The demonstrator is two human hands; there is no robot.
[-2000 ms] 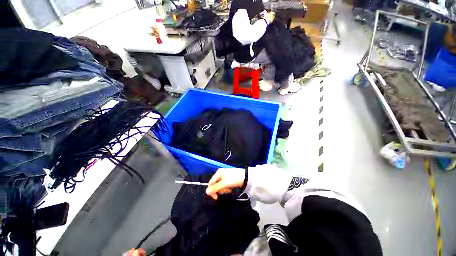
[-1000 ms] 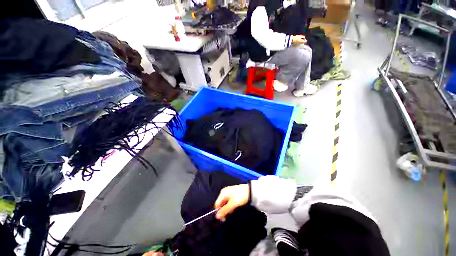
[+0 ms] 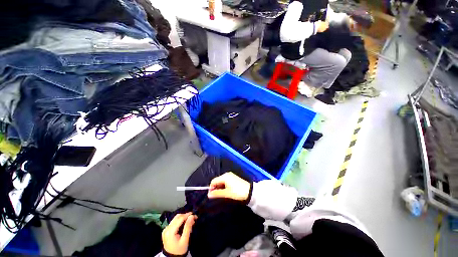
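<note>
My right hand (image 3: pixel 230 187) pinches a thin pale stick (image 3: pixel 193 188), which points left, roughly level, above the dark cloth. My left hand (image 3: pixel 179 234) is lower and to the left, fingertips closed on the dark trousers (image 3: pixel 223 223) bunched over my lap. A thin black cord may be between its fingers, but black on black is hard to tell. The two hands are a short way apart.
A blue plastic bin (image 3: pixel 301 113) with dark garments stands ahead. On the left, a white table (image 3: pixel 108 143) bears denim garments (image 3: pixel 90 55), black drawcords (image 3: pixel 133 98) and a phone (image 3: pixel 75 155). A person sits on a red stool (image 3: pixel 287 80); a metal trolley (image 3: pixel 424 145) stands right.
My left hand has come up from the bottom edge onto the cloth, closer to my right hand. The stick has swung from slanting down to level. The view has shifted, showing more of the left table.
</note>
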